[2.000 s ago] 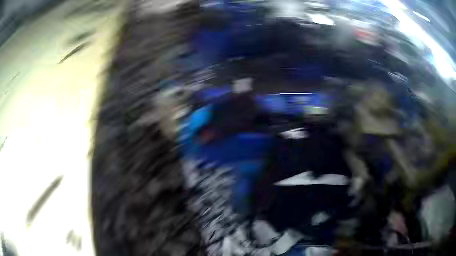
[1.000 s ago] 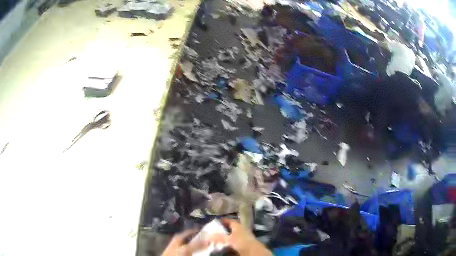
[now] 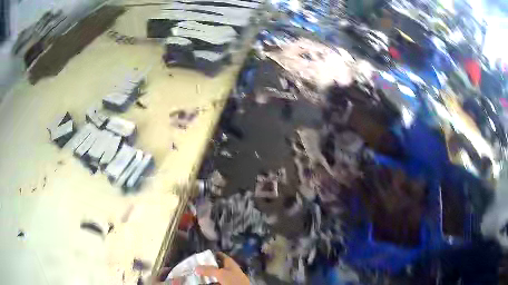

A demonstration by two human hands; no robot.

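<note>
At the bottom edge, a small cut bundle with a white paper top (image 3: 194, 266) is held over the table's edge. My right hand (image 3: 229, 271) is closed around its right side, with fingers over the top. My left hand (image 3: 160, 275) is mostly cut off by the frame; a small part shows at the bundle's left side, and its grip is hard to see. The picture is blurred, and the bundle's underside is hidden.
White-topped bundles (image 3: 99, 146) lie grouped on the cream table (image 3: 184, 83). A large cut lay (image 3: 205, 32) is at the far end. A dark brown strip (image 3: 78, 42) lies far left. Blue sacks (image 3: 390, 253) and fabric waste (image 3: 239, 214) cover the floor at right.
The view has swung along the table, bringing the grouped bundles and large lay into view; the scissors have left it. The hands and held bundle appear farther left in the picture.
</note>
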